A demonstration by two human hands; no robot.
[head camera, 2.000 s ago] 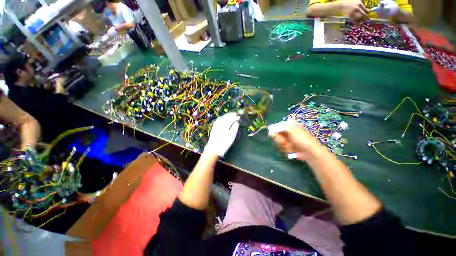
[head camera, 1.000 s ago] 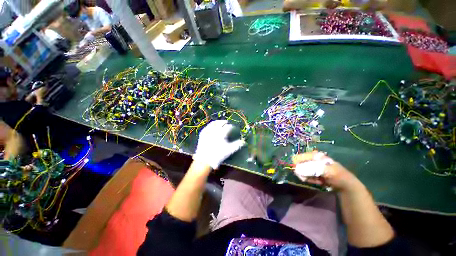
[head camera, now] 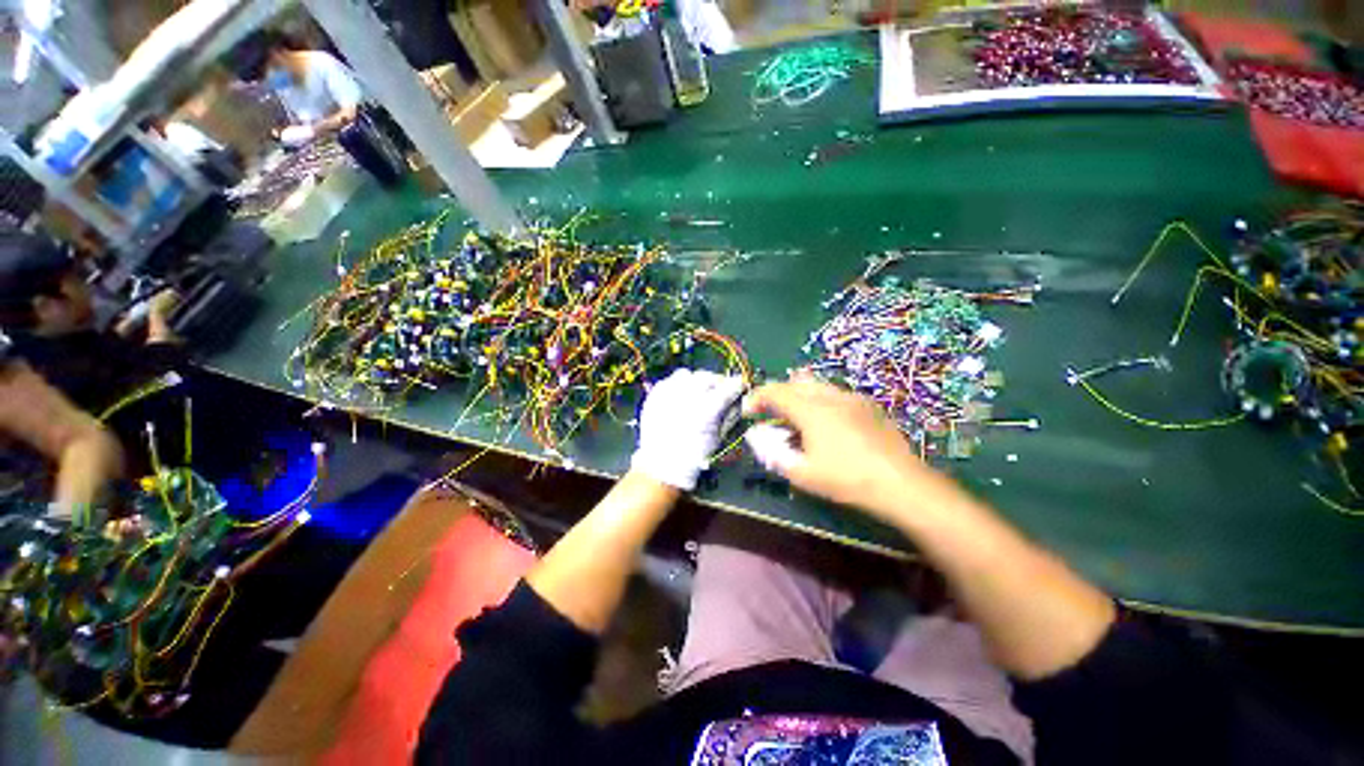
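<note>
My left hand [head camera: 687,430] wears a white glove and is closed around a wired circuit board that is mostly hidden. Orange and yellow board wires [head camera: 729,349] loop up behind the glove. My right hand [head camera: 820,437], mostly bare with white finger covers, meets the left hand at the board. Its fingertips are bent together, and what they pinch is too small and hidden to tell. The pile of short connector leads [head camera: 907,356] lies just beyond my right hand. The left-hand pile of boards [head camera: 501,322] lies beyond my left hand.
The right-hand pile of boards [head camera: 1276,374] lies at the right. A white-framed tray [head camera: 1047,102], a red sheet [head camera: 1298,138] and a teal wire bundle [head camera: 805,72] are on the far side. An open cardboard box [head camera: 352,621] with red liner [head camera: 441,636] sits lower left. People are at the left.
My right hand has moved up and left from the bench's near edge to meet my left hand. My left hand has shifted slightly right. The view has shifted a little.
</note>
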